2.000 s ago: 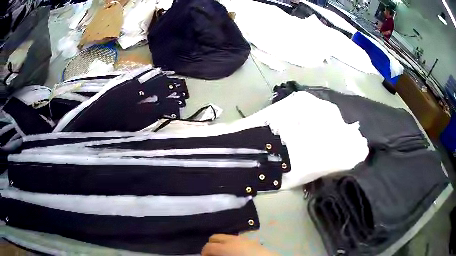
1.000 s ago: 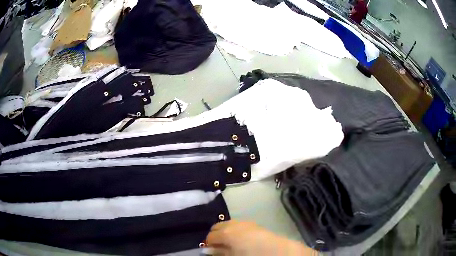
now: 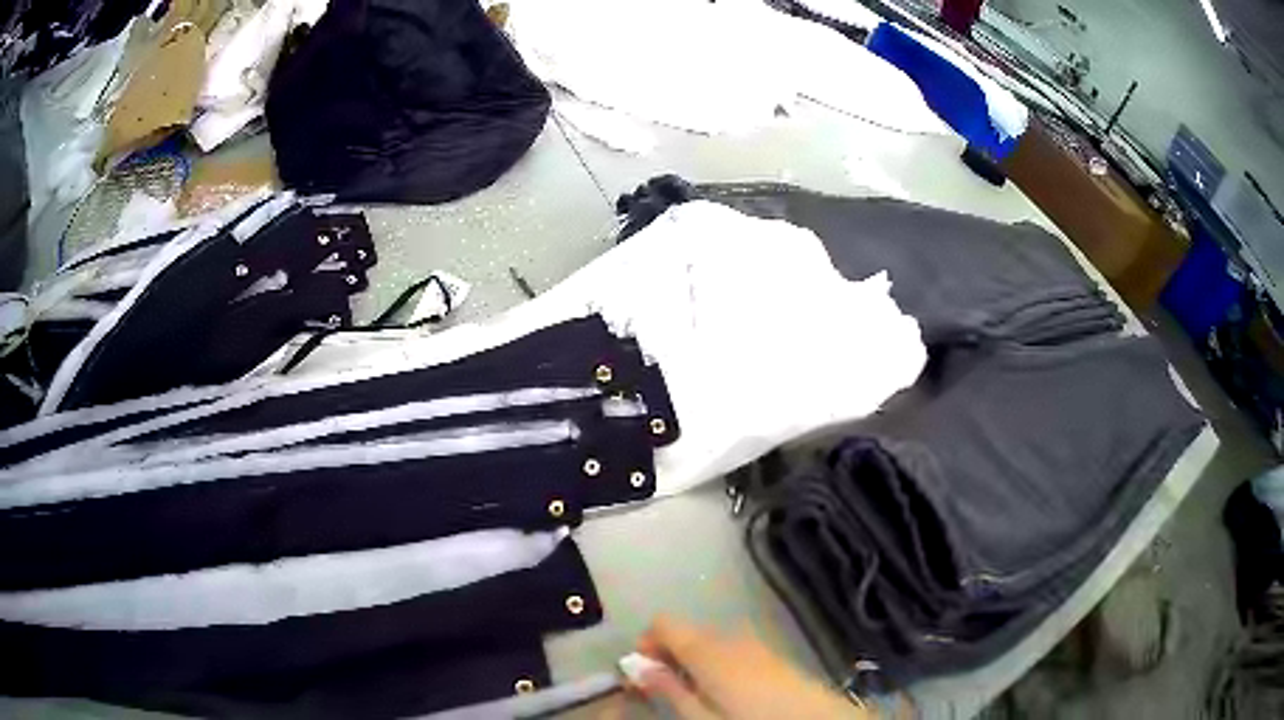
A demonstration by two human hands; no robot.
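Observation:
Several long black strips (image 3: 465,492) with pale grey-white bands and brass eyelets lie across the left and middle. Their right ends are stepped. The front strips (image 3: 408,633) run out at the bottom edge. My right hand (image 3: 739,678), blurred and cut off by the bottom edge, is just right of the front strips' ends. It pinches a small white piece, likely chalk (image 3: 641,670), at the end of a narrow pale edge along the bottom. My left hand is out of the picture.
White cloth (image 3: 760,324) lies under and beyond the strip ends. Dark grey garments (image 3: 1042,408) are stacked at right. More strips (image 3: 183,310), a black bundle (image 3: 401,106) and a racket (image 3: 120,204) are behind. A blue crate (image 3: 936,85) is at the far side.
The view has shifted right, so the cloth sits further left. My right hand has moved off the front strip's end to its right, and the white piece at its fingertips shows more clearly.

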